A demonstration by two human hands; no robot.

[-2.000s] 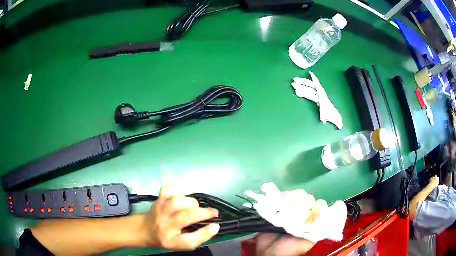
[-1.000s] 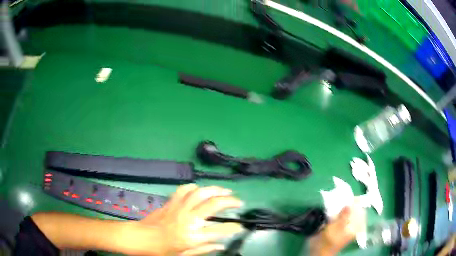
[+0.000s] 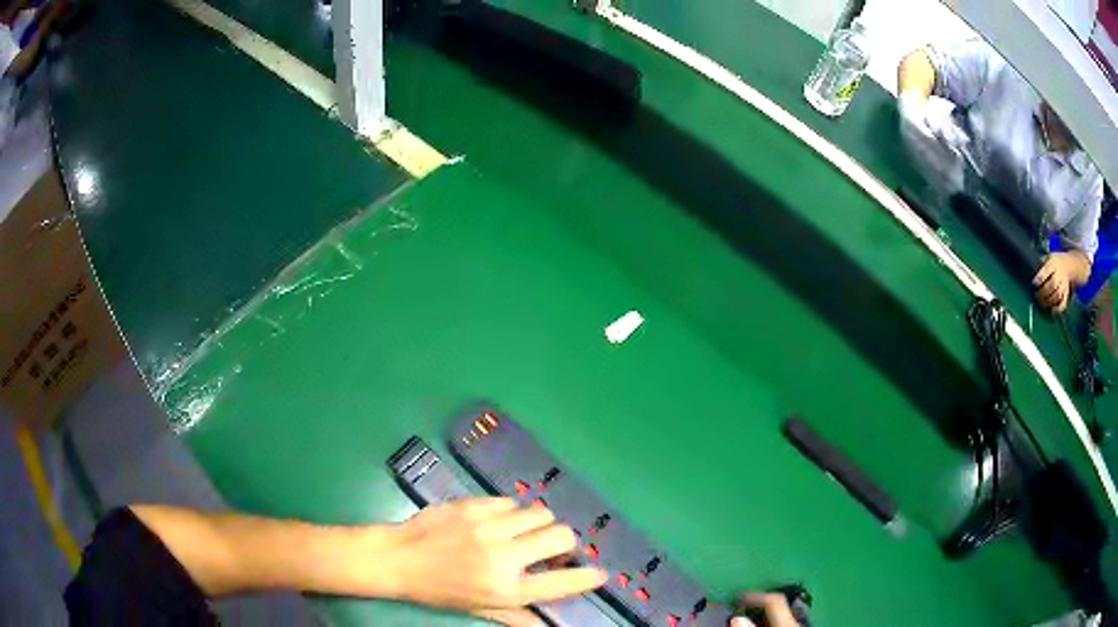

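Note:
A black power strip (image 3: pixel 598 529) lies on the green surface with its red-shuttered outlets up, slanting to the bottom edge. A second black strip (image 3: pixel 417 468) lies close along its near side, mostly covered by my hand. My left hand (image 3: pixel 484 557) is bare and grips the near strip from above, its fingertips reaching the outlet strip's edge. My right hand (image 3: pixel 768 610) shows only as fingertips at the bottom edge, by the outlet strip's lower end and a small dark part. What it holds is hidden. The white cloth is out of view.
A small white piece (image 3: pixel 624 327) and a dark flat bar (image 3: pixel 841 470) lie beyond the strips. Coiled black cords (image 3: pixel 991 429) lie at the right. A metal post (image 3: pixel 359 67) stands at the upper left. Across a pale rail, a person in light clothing (image 3: pixel 1011 135) works near a clear bottle (image 3: pixel 839 76).
The view has swung left, and the bottles, glove and cloth have left it. The outlet strip now lies on the far side of the other strip. My left hand now grips the near strip.

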